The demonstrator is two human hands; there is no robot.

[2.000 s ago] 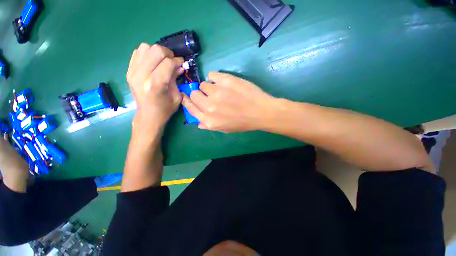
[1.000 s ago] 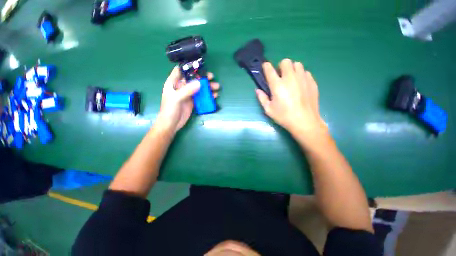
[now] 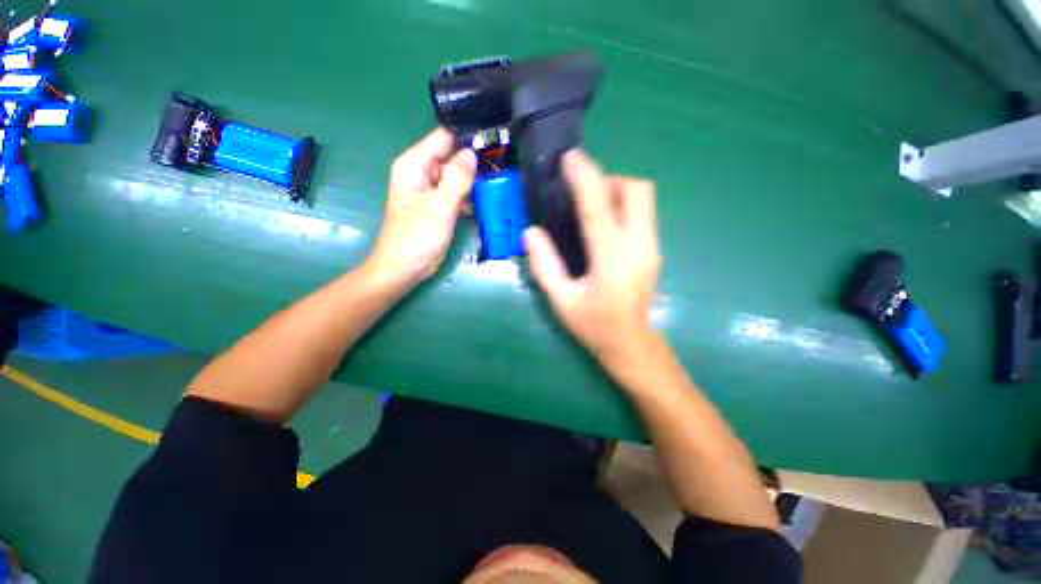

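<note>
My left hand (image 3: 425, 205) holds a half-built device at its neck. Its black barrel head (image 3: 473, 96) is at the top and its blue battery pack (image 3: 499, 215) hangs below, with thin red wires between them. My right hand (image 3: 605, 245) grips a long black handle shell (image 3: 556, 126), flared end up. The shell is beside the blue pack and overlaps the right end of the barrel head. Whether they touch cannot be told.
Another half-built device (image 3: 253, 151) lies at left, and one more (image 3: 898, 310) at right. Loose battery packs (image 3: 34, 108) are heaped far left. A grey metal bracket (image 3: 970, 157) reaches in at right. An open carton (image 3: 868, 525) stands below the bench edge.
My right hand has brought the black shell left and up against or over the device. My left hand still holds the device. The view has shifted.
</note>
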